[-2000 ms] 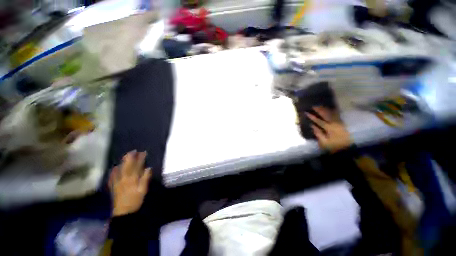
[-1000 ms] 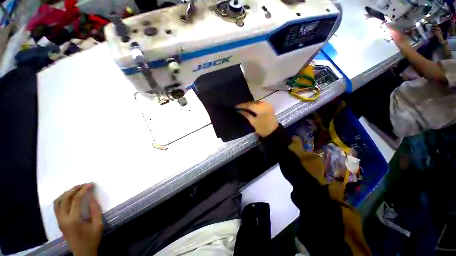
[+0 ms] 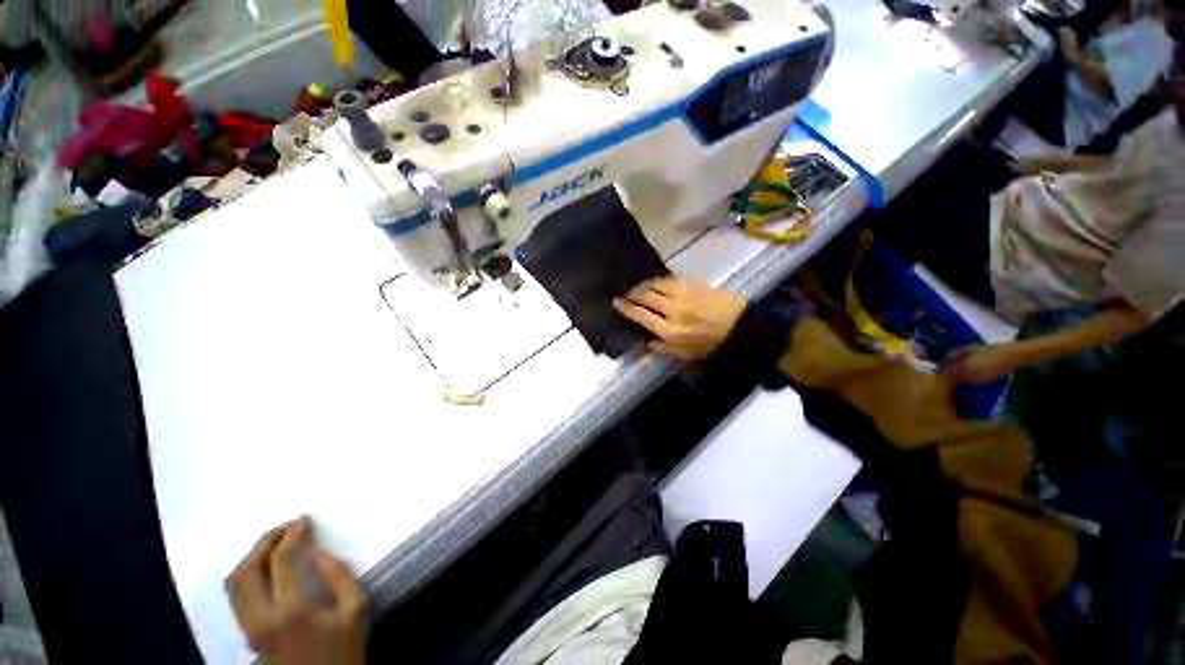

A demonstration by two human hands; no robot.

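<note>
A small stack of black cut pieces (image 3: 587, 260) lies right of the needle, its upper end leaning against the white JACK lockstitch machine (image 3: 572, 143). My right hand (image 3: 686, 317) rests with its fingers on the stack's lower right edge; whether it grips a piece is unclear. My left hand (image 3: 296, 600) is over the table's front edge at the lower left, fingers bent, with no cloth seen in it. A large long black cut piece (image 3: 78, 455) lies along the table's left side. The presser foot (image 3: 465, 281) has no cloth under it.
Snips with yellow and green handles (image 3: 776, 208) lie right of the machine. A blue crate (image 3: 910, 279) stands below the table's right side. A scrap pile (image 3: 156, 137) is at the back left. Another person's forearm (image 3: 1059, 348) reaches toward the crate at the right.
The view has shifted. My right fingers, earlier pinching a piece's edge on the stack, now lie flatter on it. The other person's arm has come down from the far machine toward the crate.
</note>
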